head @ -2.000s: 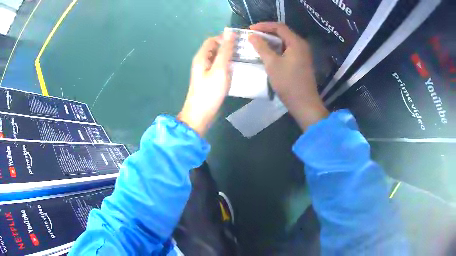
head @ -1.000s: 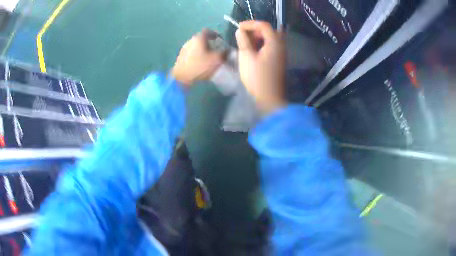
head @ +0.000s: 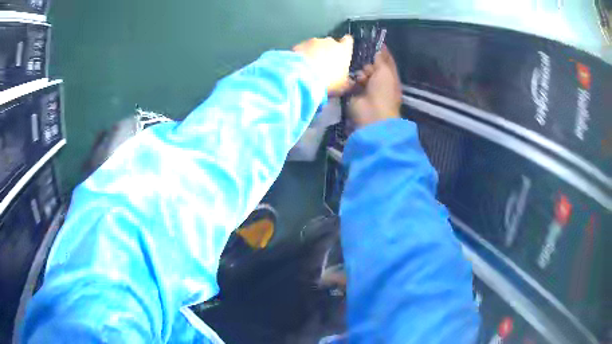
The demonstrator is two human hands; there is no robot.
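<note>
A dark TV carton (head: 463, 77) stands at the right with its narrow end (head: 366, 44) facing my hands. My left hand (head: 330, 60) is at the left of that end, fingers bent. A pale label sheet (head: 314, 134) hangs below it, partly hidden by my blue sleeve. My right hand (head: 379, 87) is against the right of the end, fingertips near the printed face. It is blurred, and whether a sticker is between its fingers cannot be seen.
More cartons with white edge stripes stand in a row at the lower right (head: 483, 175) and at the left (head: 23, 114). A shoe with a yellow-orange patch (head: 257, 230) is on the green floor below my arms.
My hands have moved from over the floor to the carton's narrow end, with the sheet still below my left hand. The view has turned, and the right cartons now reach across the frame.
</note>
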